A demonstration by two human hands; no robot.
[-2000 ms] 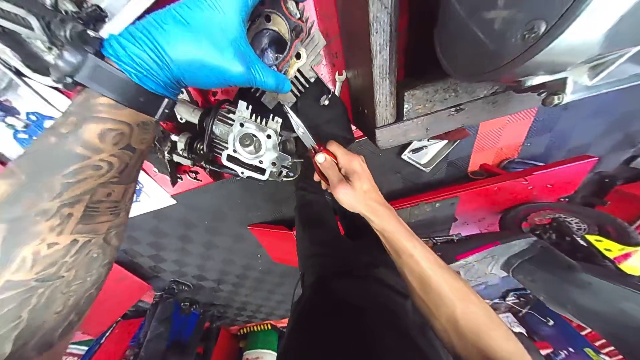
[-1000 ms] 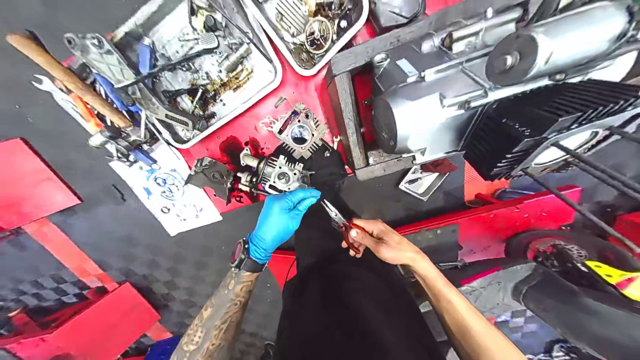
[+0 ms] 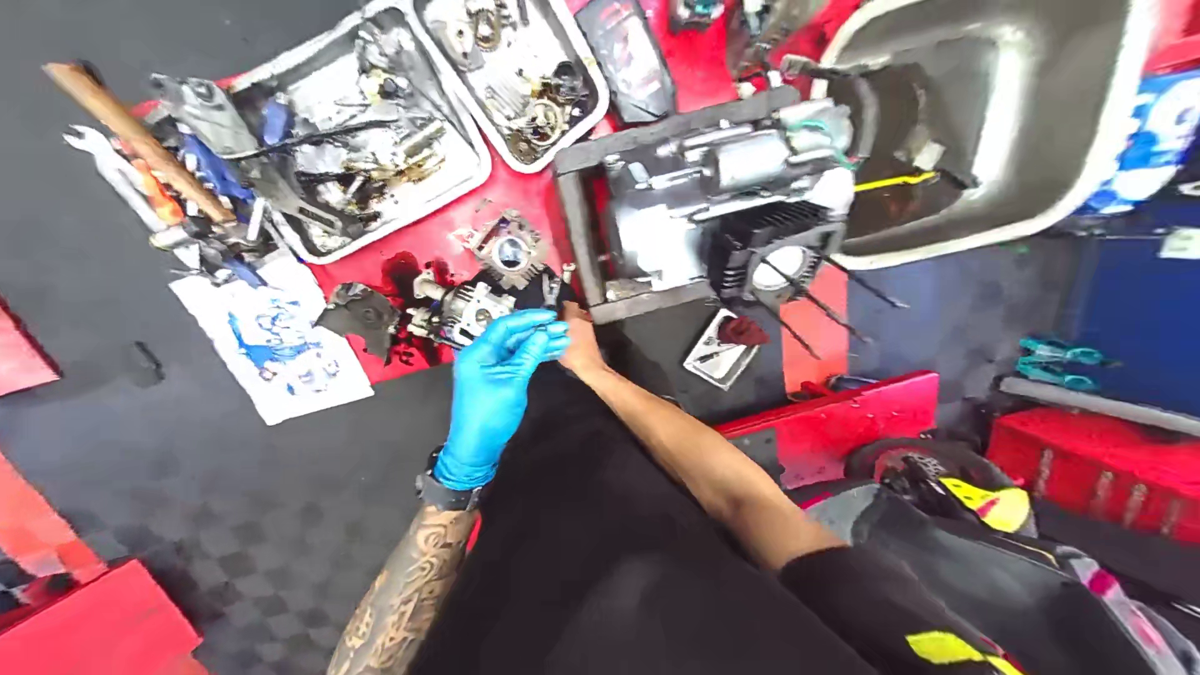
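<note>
My left hand [image 3: 502,375], in a blue glove, is raised in front of the cylinder head [image 3: 472,312], its fingers drawn together; whether a small part sits between them is unclear. My right hand [image 3: 579,339] reaches past it to the red bench edge, beside a small wrench [image 3: 551,289]; its fingers are partly hidden, and no pliers show in it. Behind the cylinder head lies a finned engine cylinder [image 3: 511,251]. A dark cover part [image 3: 364,317] lies to the left on the bench, near dark oil stains.
Two white-rimmed trays [image 3: 478,155] [image 3: 605,103] hold oily parts. An engine [image 3: 741,202] with long studs rests in a wooden frame [image 3: 577,234]. A large basin [image 3: 1059,220] stands at right. Tools, including a wrench [image 3: 117,173], and a stained paper [image 3: 291,394] lie left. A small tray [image 3: 698,361] holds a rag.
My right hand has moved from holding red-handled pliers in front of me to the bench edge; the pliers no longer show. My left hand is still raised near the cylinder head. The view has shifted.
</note>
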